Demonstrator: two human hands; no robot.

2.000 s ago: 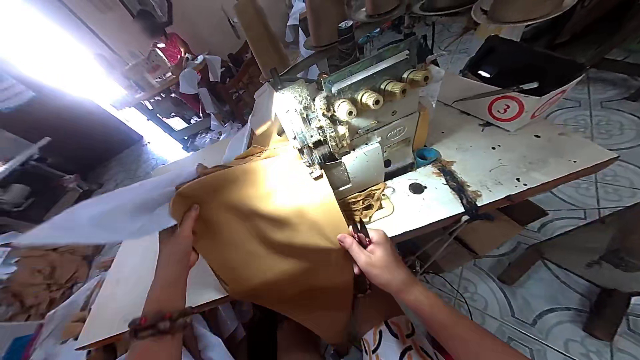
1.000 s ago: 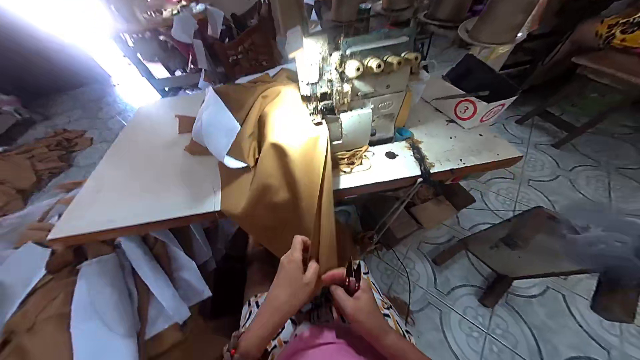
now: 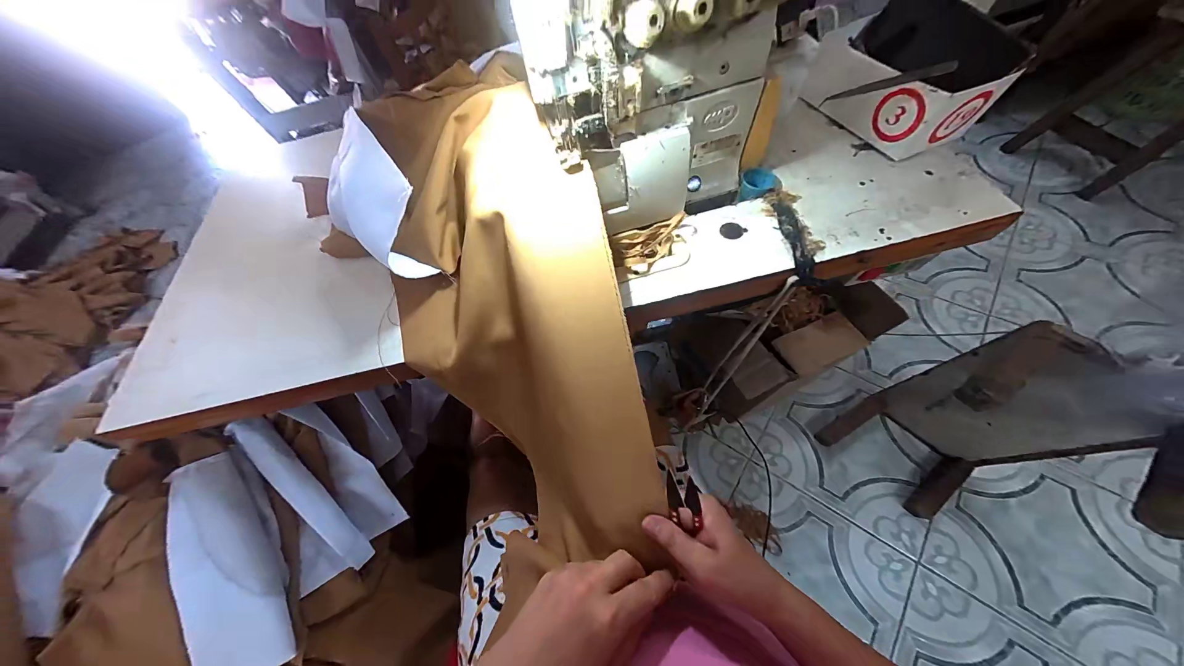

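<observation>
A long piece of tan fabric [image 3: 564, 342] runs from the needle area of an overlock sewing machine [image 3: 647, 102] over the table edge to my lap. My left hand [image 3: 592, 601] grips the fabric's near end, its fingers bunched on the cloth. Close beside it, my right hand [image 3: 717, 555] pinches the fabric's right edge between thumb and fingers, and also holds small dark thread snips [image 3: 683, 504] whose blades point up. White fabric pieces [image 3: 370, 190] lie with the tan cloth left of the machine.
The machine stands on a white-topped table [image 3: 268, 305]. A white box [image 3: 911, 106] and a blue cup [image 3: 758, 182] are at right. Tan and white cloth pieces [image 3: 227, 555] hang and lie at lower left. A low wooden stool [image 3: 1008, 398] stands on the tiled floor.
Both hands were lower and nearer my lap than two seconds ago, when the left held the cloth up at the left. The fabric now hangs over the table edge. The view has shifted closer.
</observation>
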